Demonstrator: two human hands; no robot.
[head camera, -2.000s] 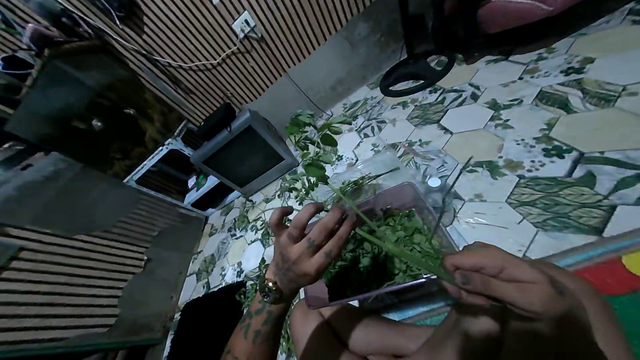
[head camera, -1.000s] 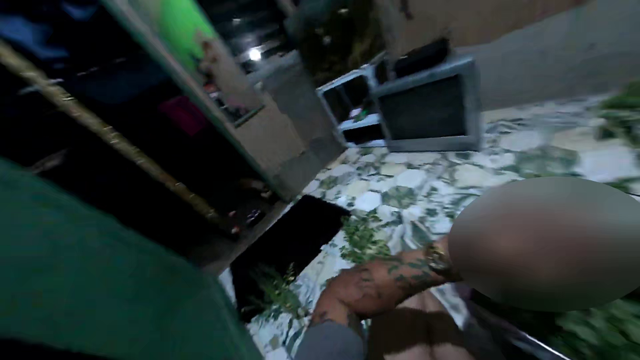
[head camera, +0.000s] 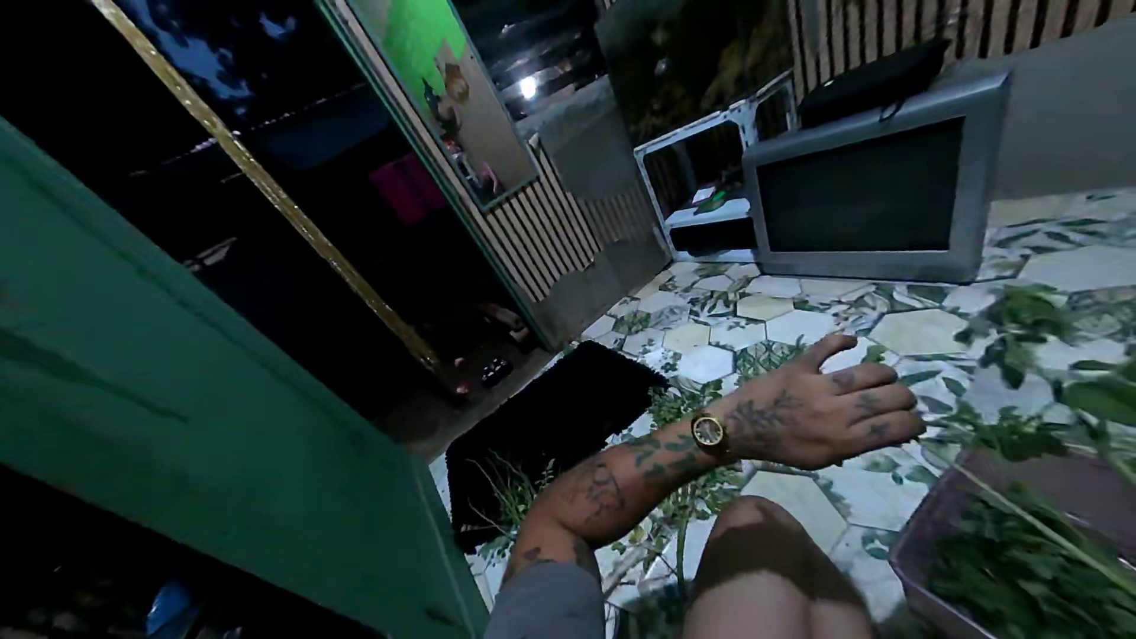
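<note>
My left hand (head camera: 825, 408), with a wristwatch (head camera: 709, 431) on its wrist, reaches over the tiled floor. Its thumb stands apart from the curled fingers; whether anything is in the palm cannot be seen. To its right, a pinkish plastic tub (head camera: 914, 550) holds green leaves (head camera: 1012, 559), and a thin stem crosses above it. Leafy sprigs (head camera: 1021, 328) show at the right, partly blurred. More cut greens (head camera: 683, 497) lie on the floor under and beside my left forearm. My right hand is out of the picture.
A black mat (head camera: 550, 426) lies by the open doorway. Beyond my hand a grey CRT television (head camera: 870, 191) stands on the floor beside a white metal frame (head camera: 710, 213). A green door (head camera: 195, 355) takes up the left side. My bare knee (head camera: 754, 541) is below my forearm.
The view has swung left toward the doorway. Two seconds ago my left hand was over the tub near a green stem and my right hand held the stem; now my right hand is out of frame.
</note>
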